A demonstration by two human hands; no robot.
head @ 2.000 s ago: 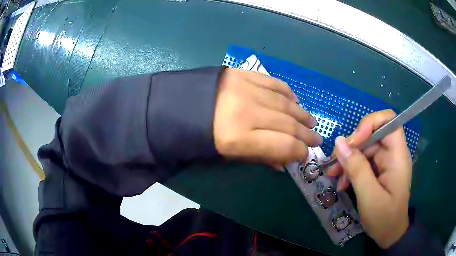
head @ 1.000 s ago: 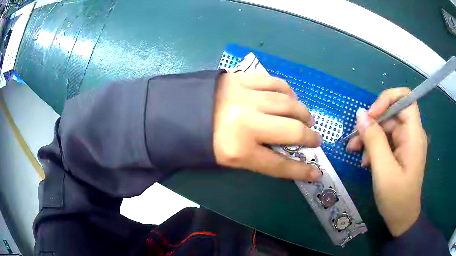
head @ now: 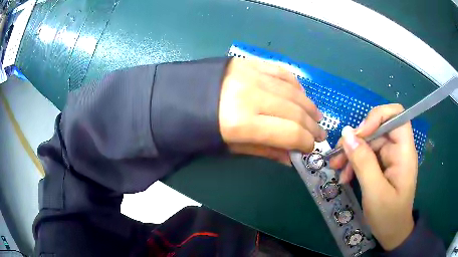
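Observation:
My left hand [head: 271, 108] lies over the upper part of the silver-grey fixture strip [head: 321, 188], its fingers on the strip and hiding that part. Several round units show in a row below my fingers, the topmost one [head: 315, 161] close to my fingertips. My right hand [head: 384, 175] holds the grey tweezers [head: 409, 113] like a pen, with the tip at the topmost visible round unit. The blue carrier sheet [head: 346, 100] with rows of tiny pale dots lies under and beside the strip. Whether the tip holds a small piece cannot be told.
The glossy dark green bench [head: 201, 196] lies under the work. A long white rail [head: 371, 32] curves along its far side. A white surface with a tan stripe [head: 20, 130] is at the left. My dark sleeve crosses the left half of the view.
The tweezers have moved from over the blue sheet down-left to a round unit. The strip's lower end has shifted slightly down and right, and my left fingers have drawn up, uncovering the topmost visible unit.

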